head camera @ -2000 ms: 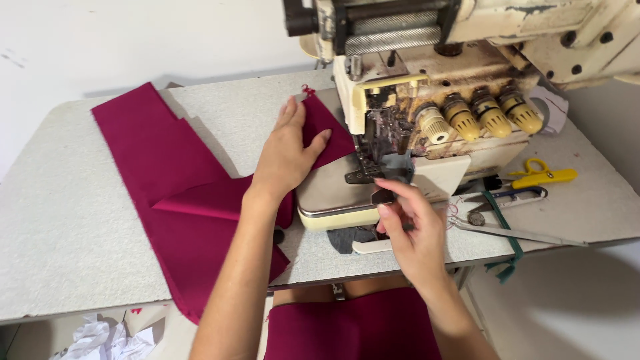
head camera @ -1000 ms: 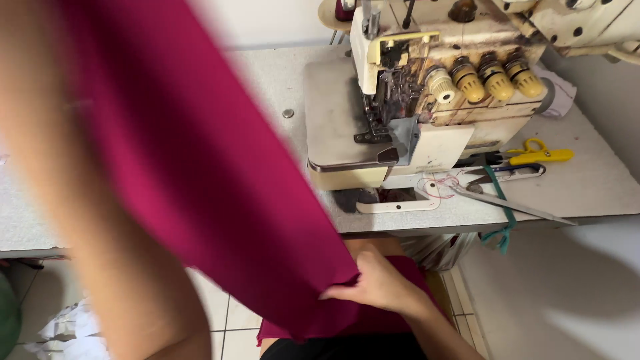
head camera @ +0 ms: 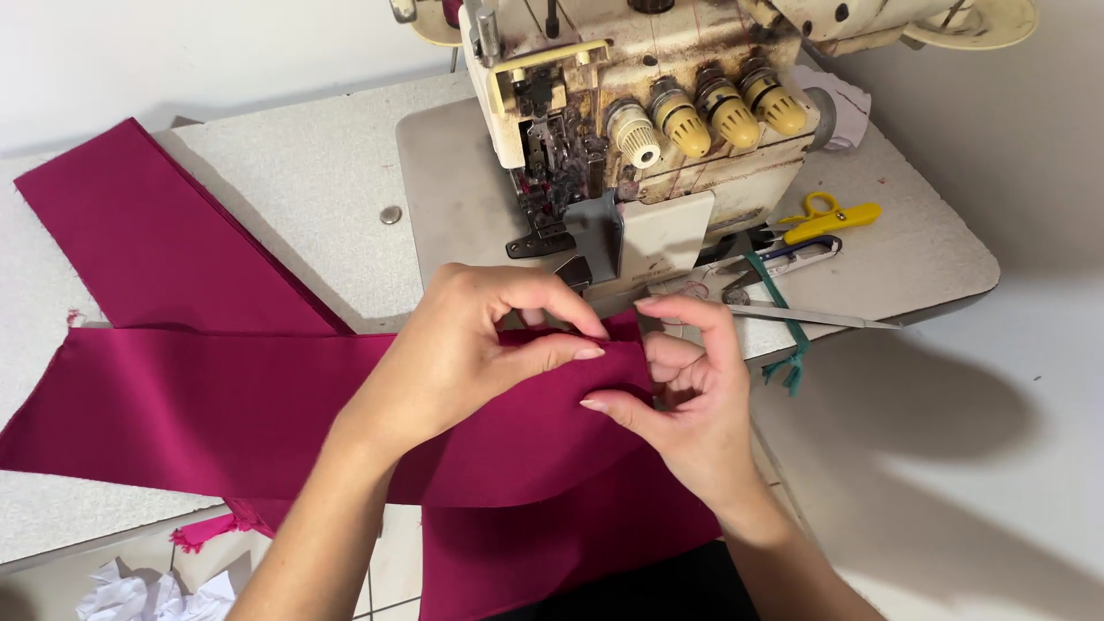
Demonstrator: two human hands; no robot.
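Observation:
A long magenta fabric panel [head camera: 259, 405] stretches from the left over the table edge toward my lap. My left hand [head camera: 483, 354] pinches its upper edge near the right end between thumb and fingers. At that same end, my right hand [head camera: 690, 379] has its thumb on the front of the cloth and its curled fingers by the end edge; the index finger is raised, and whether it grips the cloth is unclear. More magenta fabric [head camera: 172, 233] lies flat on the table behind, and another piece [head camera: 552, 552] covers my lap. Just beyond my hands stands an overlock sewing machine [head camera: 673, 198], its presser foot [head camera: 542, 241] bare of cloth.
Yellow-handled thread snips [head camera: 832, 222], blue-handled snips [head camera: 798, 254] and metal tweezers [head camera: 819, 316] with a teal fabric tie [head camera: 780, 302] lie at the right. A small metal disc [head camera: 391, 215] rests left of the machine. Crumpled white scraps [head camera: 155, 595] are below the table.
The panel, blurred and hanging across the view a second ago, now lies sideways over the table edge. My left hand has come from the far left to its right end, and my right hand has risen.

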